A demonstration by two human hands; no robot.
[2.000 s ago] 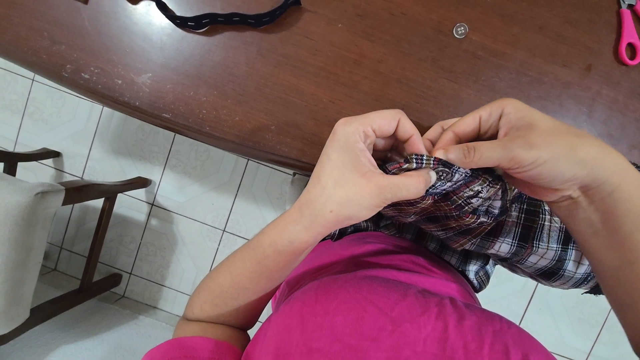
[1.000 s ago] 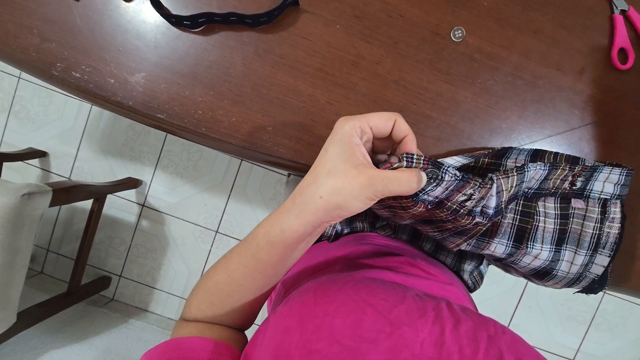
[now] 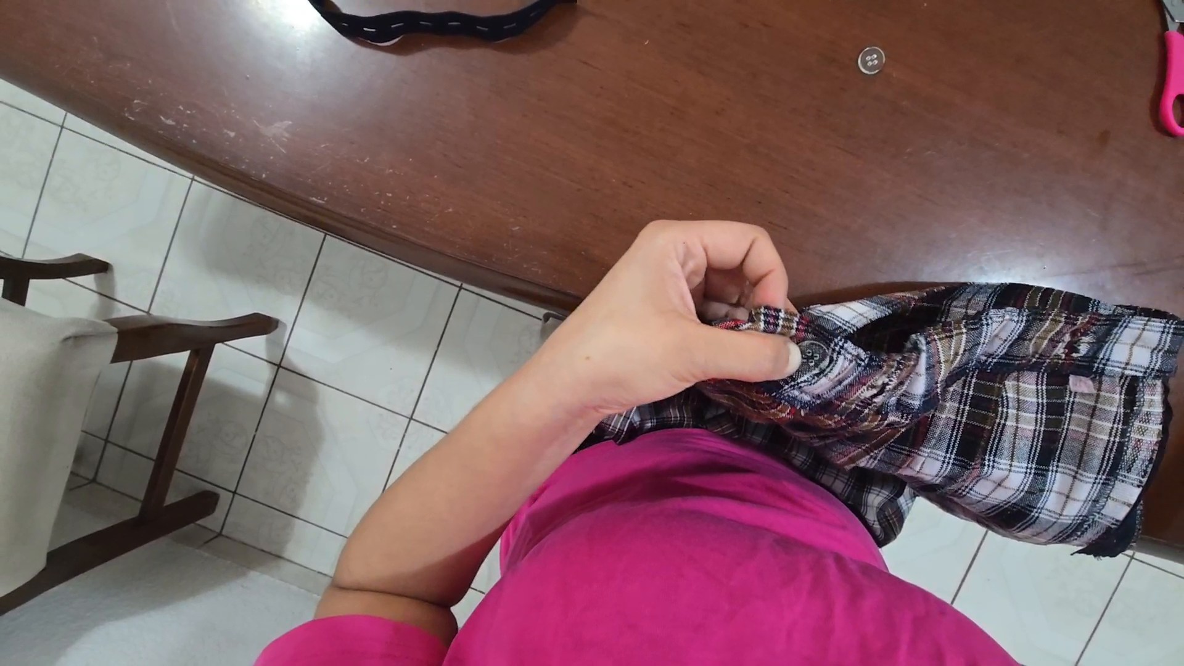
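Note:
My left hand (image 3: 703, 314) pinches the gathered edge of a plaid cloth garment (image 3: 1027, 407) between thumb and bent fingers. Beside the thumb tip, a dark round button (image 3: 814, 357) shows against the fabric. The garment spreads to the right from that hand, partly over the table edge and partly against my lap. A loose grey four-hole button (image 3: 870, 60) lies on the table, above and to the right of my left hand. My right hand is out of view.
Dark elastic band with slits (image 3: 444, 26) lies at the back of the wooden table (image 3: 555, 148). Pink-handled scissors (image 3: 1173, 83) are cut off by the right frame edge. A wooden chair with a pale cushion (image 3: 46, 444) stands on the tiled floor at the left.
My right hand, at the cloth beside my left hand two seconds ago, has let go and left the view. My left hand keeps its pinch on the garment.

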